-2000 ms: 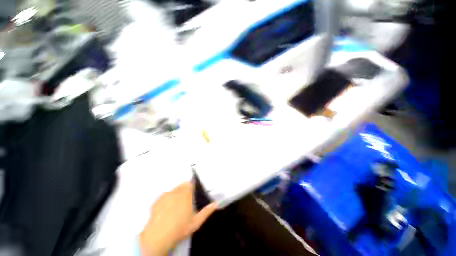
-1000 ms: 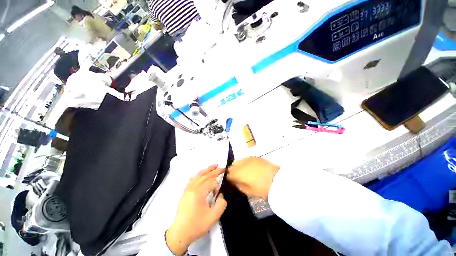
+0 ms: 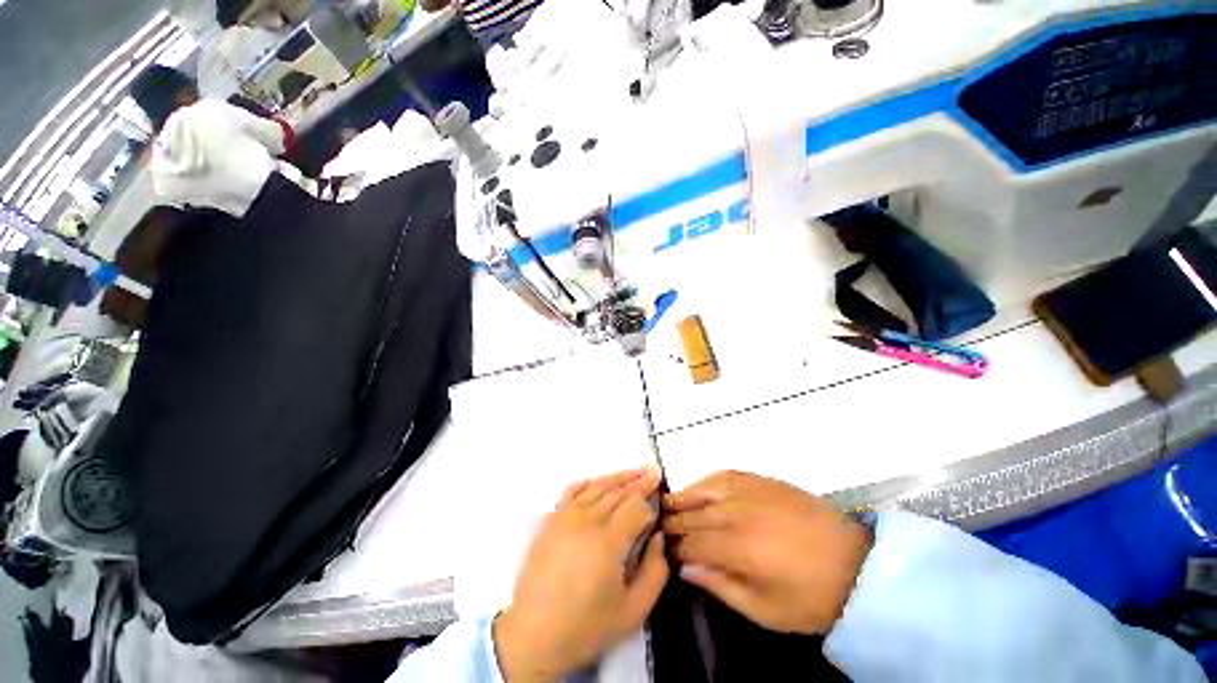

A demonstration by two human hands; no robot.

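Note:
A light grey-white fabric panel (image 3: 534, 434) lies on the machine table, its dark edge running up to the presser foot (image 3: 625, 327). My left hand (image 3: 587, 574) and my right hand (image 3: 761, 547) meet at this edge near the table's front, fingertips pinching it from both sides. Black fabric (image 3: 687, 640) hangs below my hands over the table's front edge. The sewing machine (image 3: 854, 160) stands behind, white with a blue stripe.
A stack of black panels (image 3: 287, 387) lies at left. A yellow-brown block (image 3: 697, 350) sits beside the presser foot. Snips (image 3: 921, 352), folded dark blue fabric (image 3: 921, 274) and a smartphone (image 3: 1141, 307) lie to the right. Blue plastic (image 3: 1108, 560) is below right. A person (image 3: 214, 147) is at upper left.
Both hands have moved down towards the table's front edge, still at the dark fabric edge. More of that edge shows between them and the presser foot. The view has shifted.

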